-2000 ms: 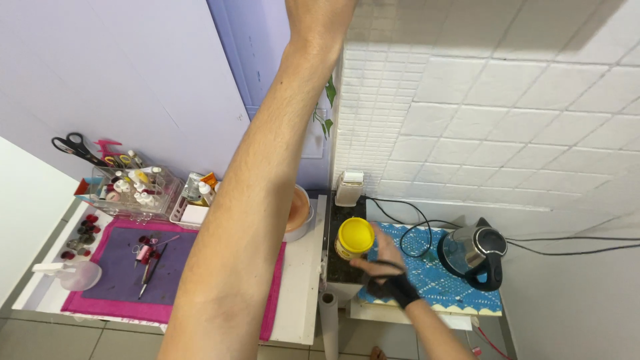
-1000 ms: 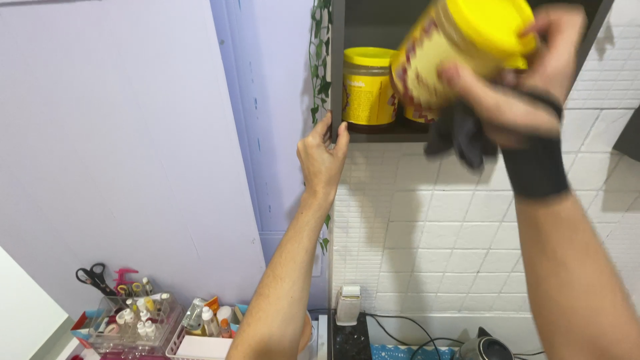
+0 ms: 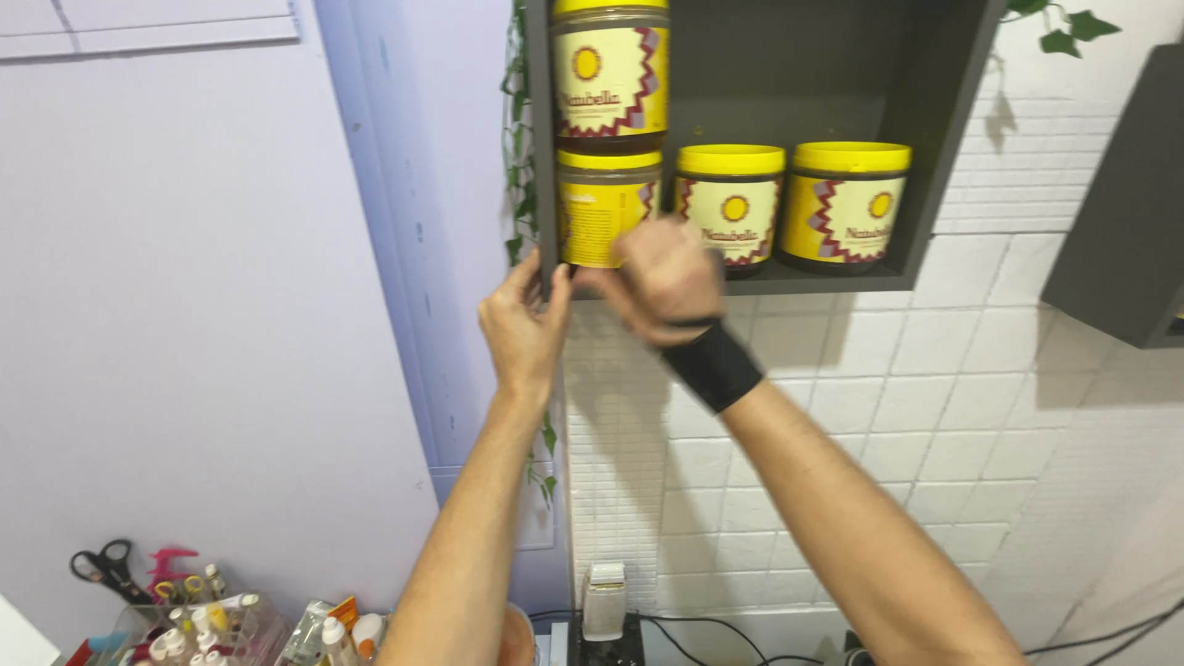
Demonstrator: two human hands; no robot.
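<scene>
Four-sided and dark grey, a wall shelf box (image 3: pixel 832 285) holds several yellow-lidded jars. One jar (image 3: pixel 610 79) stands on top of another jar (image 3: pixel 592 217) at the left side; a middle jar (image 3: pixel 731 199) and a right jar (image 3: pixel 846 208) stand beside them. My left hand (image 3: pixel 525 324) pinches the box's lower left corner between thumb and fingers. My right hand (image 3: pixel 671 277), blurred, with a black wrist band (image 3: pixel 712 363), is in front of the lower left jar and the box's bottom edge; its fingertips are partly hidden, and whether it touches the jar is unclear.
Green trailing leaves (image 3: pixel 523 176) hang along the box's left side. Another dark box (image 3: pixel 1124 203) is on the wall at right. Below are black-handled scissors (image 3: pixel 111 569), a clear organizer of small bottles (image 3: pixel 199 634), a white device (image 3: pixel 605 601) and black cables (image 3: pixel 712 627).
The jar that my right hand held up now stands on the lower left jar, let go. My right hand has moved down and left. My left hand remains at the box's corner.
</scene>
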